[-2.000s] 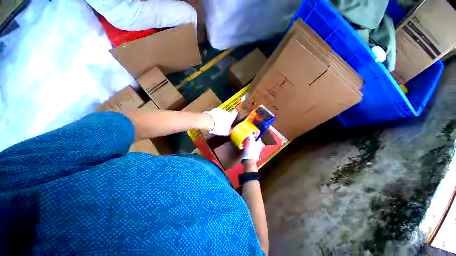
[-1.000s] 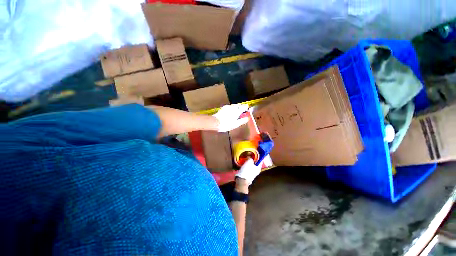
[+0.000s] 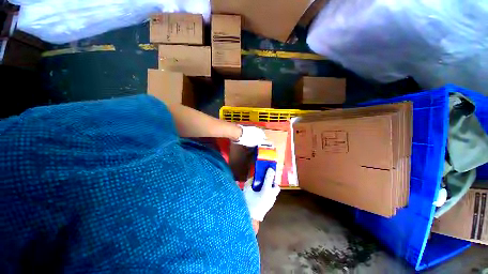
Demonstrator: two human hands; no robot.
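Note:
A small brown carton lies on the red surface in the yellow crate, partly hidden by my hands and the tape gun. My left hand, in a white glove, holds the carton's far side; its fingertips are close to the tape gun's head. My right hand, also white-gloved, is shut on the blue and orange tape gun, which lies over the carton. The tape roll is hidden. Folded flat carton blanks lean just right of the red surface.
The yellow crate surrounds the work. Several brown cartons stand on the green floor beyond it. A blue bin with grey-green cloth is at the right. Large white bags and a wide brown flap lie at the top.
The view has turned and shifted. The tape gun has swung so its head is beside my left hand, over the carton; its yellow roll no longer shows. My left hand remains at the carton.

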